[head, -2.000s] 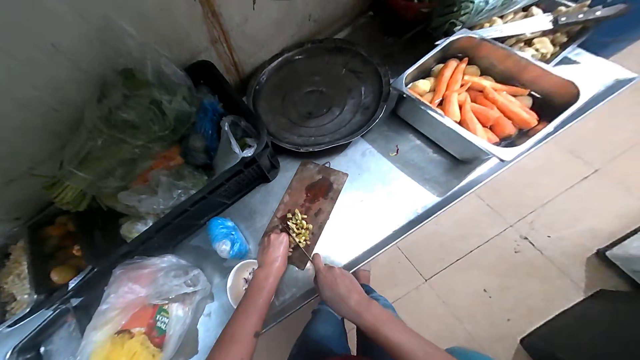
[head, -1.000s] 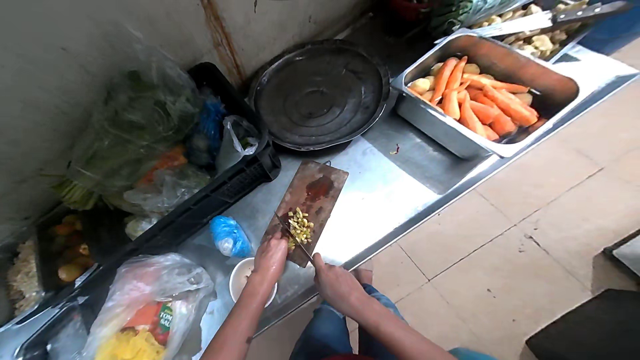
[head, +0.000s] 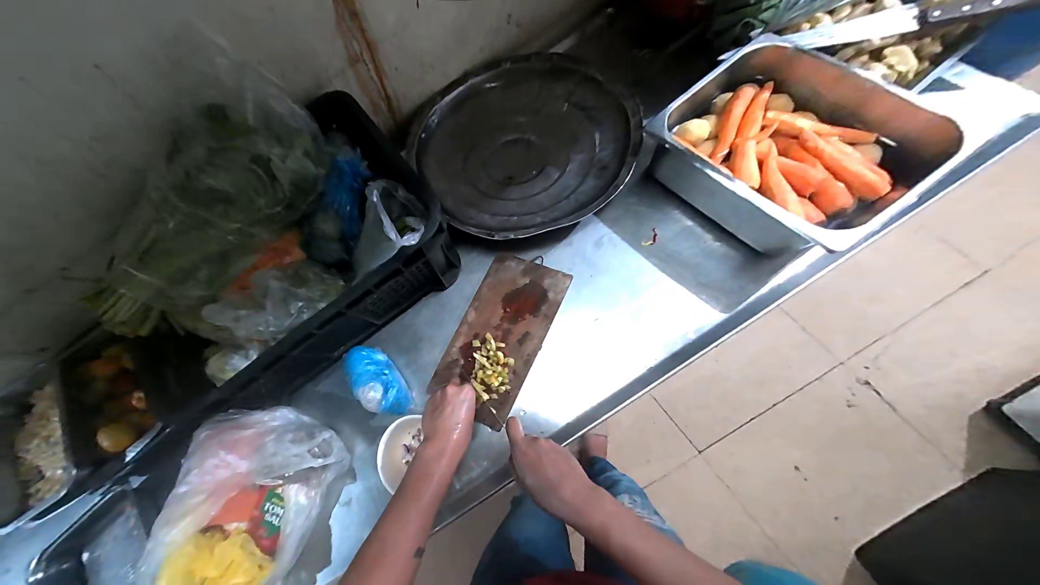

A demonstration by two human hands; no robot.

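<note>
A wooden cutting board lies slanted on the metal counter, with small chopped greenish-yellow pieces in a heap on its lower half and a wet reddish patch higher up. My left hand rests at the board's lower left edge beside the heap, its fingertips hidden. My right hand is closed around a knife by the near right corner; the blade shows only as a thin line at the board's near end. Left of my left wrist stands a white bowl with some small purplish-white bits, partly covered by my forearm.
A blue plastic bag lies beside the board. Behind are a large round dark lid and a black crate of bagged vegetables. A steel pan of peeled carrots stands right; a clear bag of packets lies front left.
The knife blade, seen across the chopped pieces one second ago, is now lower, at the board's near end. Both hands stay around the same end of the board.
</note>
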